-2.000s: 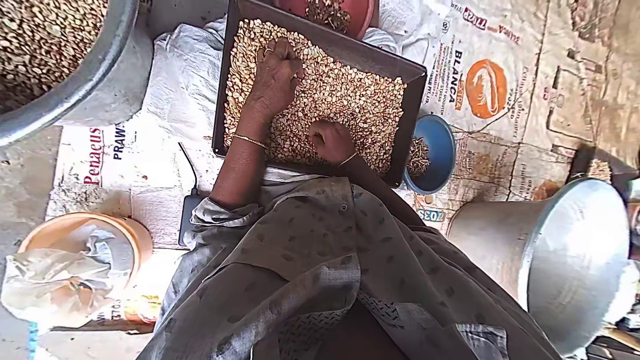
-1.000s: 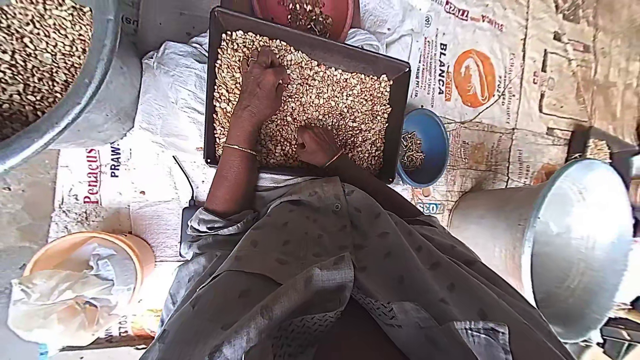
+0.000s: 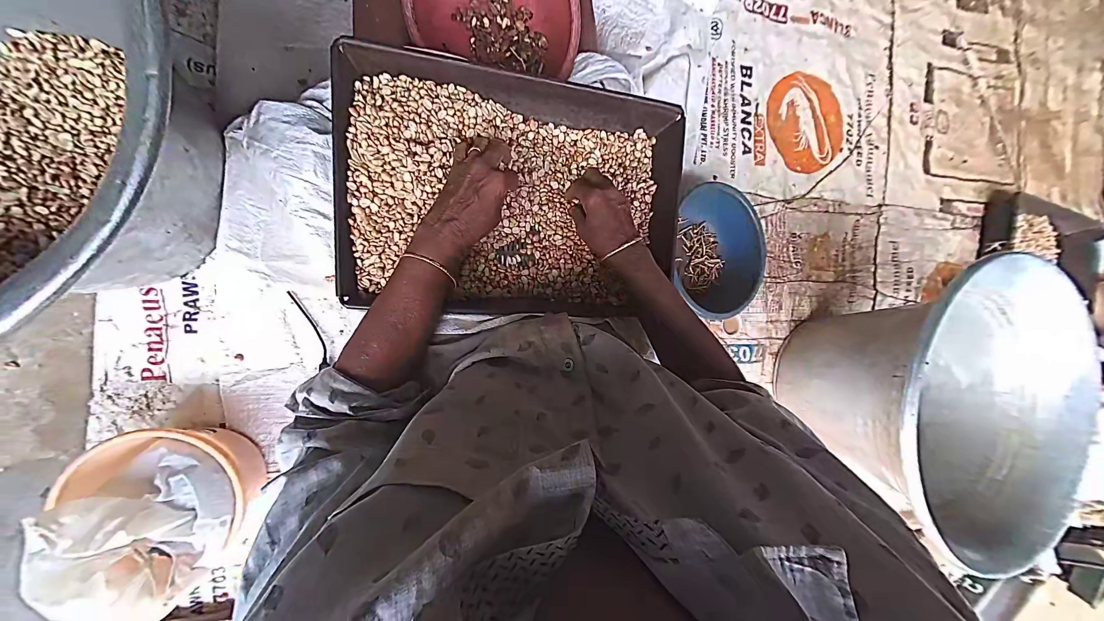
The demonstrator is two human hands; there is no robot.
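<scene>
A dark rectangular tray (image 3: pixel 343 172) lies in front of me, spread with pale and reddish nuts or seeds (image 3: pixel 397 164). My left hand (image 3: pixel 473 194) rests on them left of the middle, fingers curled down; a ring and a thin bangle show on it. Over the right part of the tray, my right hand (image 3: pixel 601 211) has its fingers bent, thumb side toward the other hand. Whether either hand holds a piece cannot be told, as the fingertips are hidden or blurred. A small dark patch shows among the pieces between my wrists.
A red basin (image 3: pixel 431 30) with dark bits stands beyond the tray, a blue bowl (image 3: pixel 746 250) with slender pieces to its right. A large metal tub (image 3: pixel 185 172) of similar nuts or seeds is at left, a metal pot (image 3: pixel 862 362) at right, an orange bucket (image 3: pixel 250 457) with plastic at lower left.
My right hand has moved right across the tray, away from my left hand. My left hand has come a little nearer to my body.
</scene>
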